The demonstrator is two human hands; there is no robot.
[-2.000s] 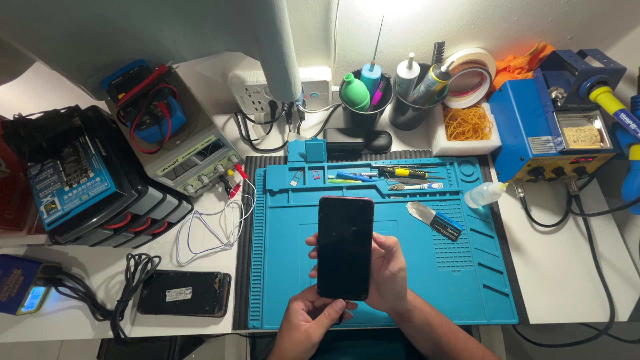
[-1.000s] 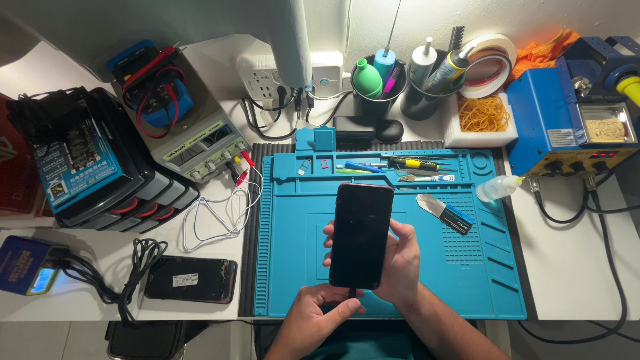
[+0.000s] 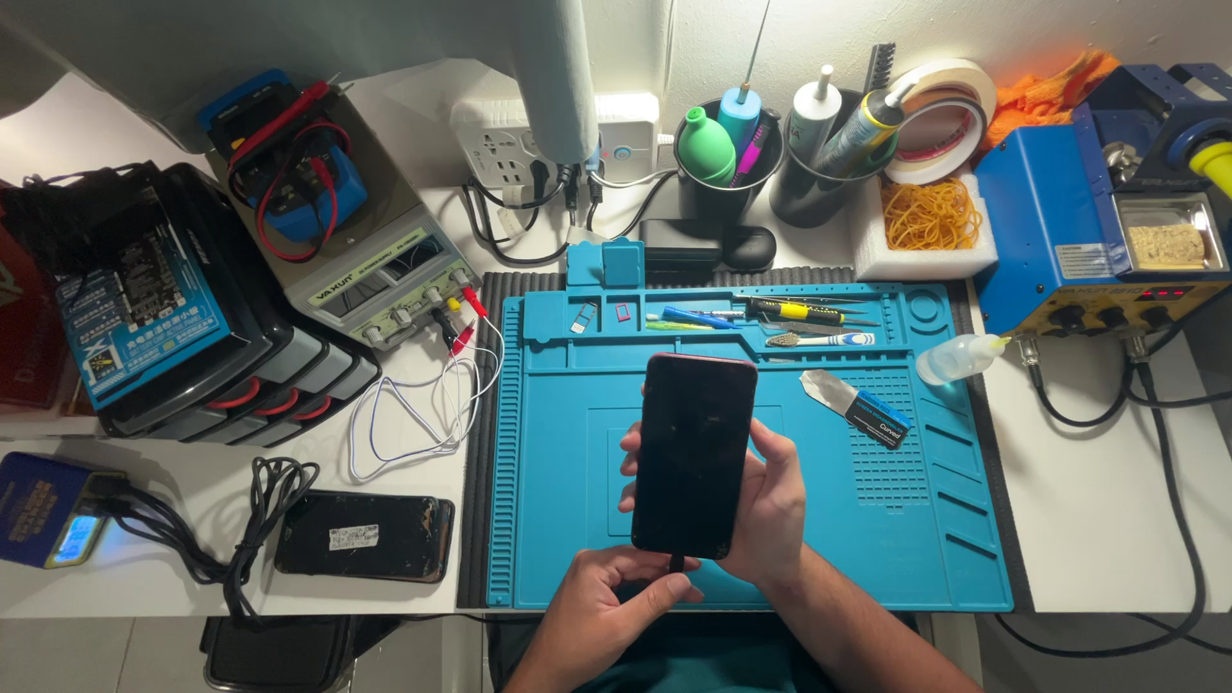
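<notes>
A smartphone (image 3: 695, 452) with a dark screen and reddish edge is held upright over the teal silicone repair mat (image 3: 568, 520). My right hand (image 3: 775, 510) grips it from behind, thumb along its right edge and fingertips showing at the left. At the phone's bottom edge, my left hand (image 3: 626, 597) pinches a black cable plug (image 3: 677, 562) that meets the phone's lower end; how far it is inserted cannot be told. Beyond the phone, a brush (image 3: 820, 340), a yellow-black screwdriver (image 3: 794, 311) and a SIM tray (image 3: 623, 312) lie in the mat's compartments.
Left stand a bench power supply (image 3: 385, 279), a drawer box (image 3: 279, 366), a cracked phone (image 3: 366, 535) and a lit USB meter (image 3: 72, 534). Right are a blue soldering station (image 3: 1049, 212), a dropper bottle (image 3: 958, 359) and a metal blade (image 3: 830, 393). Tool cups (image 3: 727, 173) stand behind.
The view has shifted slightly. Both hands remain at the phone, its screen still dark; nothing else has plainly moved.
</notes>
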